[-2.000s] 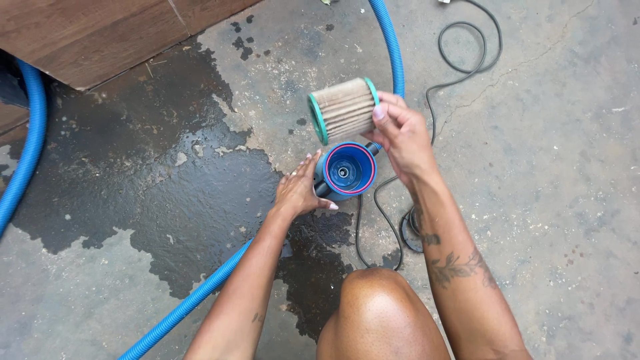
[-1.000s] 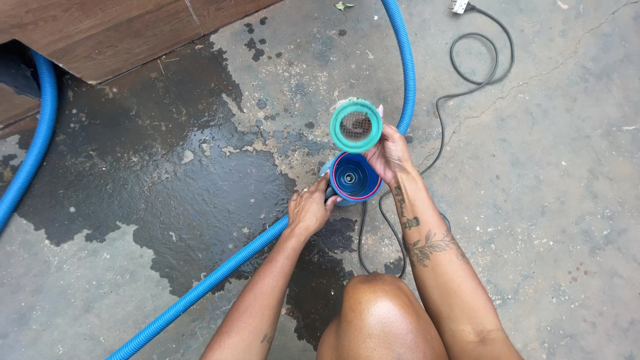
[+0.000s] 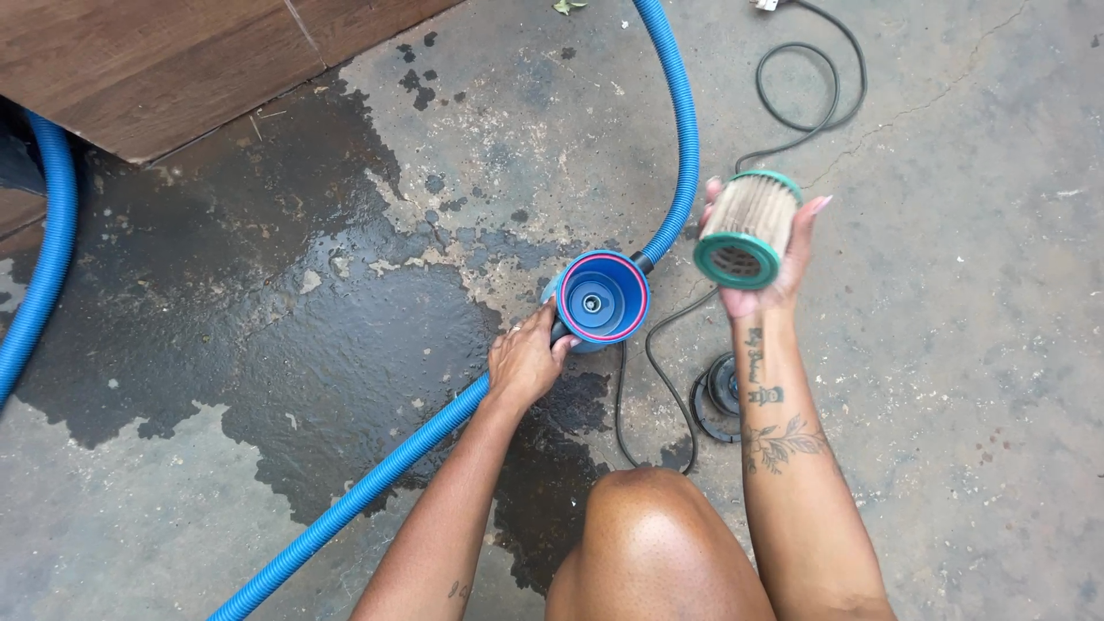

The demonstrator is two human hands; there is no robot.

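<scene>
My right hand (image 3: pixel 789 267) holds a pleated filter cartridge (image 3: pixel 750 216) with green end rings, its pleats discoloured and one ring facing me. The cartridge is up and to the right of a blue filter pump housing (image 3: pixel 636 302), whose round top is uncovered and shows a pink seal ring and a small central fitting inside. My left hand (image 3: pixel 526 354) grips the housing's left side at the black hose connector (image 3: pixel 559 332). Blue corrugated hoses run from both sides of the housing. Right of my knee, a round black part (image 3: pixel 723 388) lies on the floor, partly hidden by my right forearm.
A blue hose (image 3: pixel 681 112) curves toward the top, another (image 3: pixel 362 500) runs to the lower left, and a third length (image 3: pixel 52 224) is at the left edge. A dark cable (image 3: pixel 832 69) loops at the upper right. Wet concrete (image 3: pixel 345 345) spreads left of the housing, below wood-look panels (image 3: pixel 190 60).
My right hand has moved the filter cartridge from just above the housing out to the right, and turned it. My left hand stays at the housing.
</scene>
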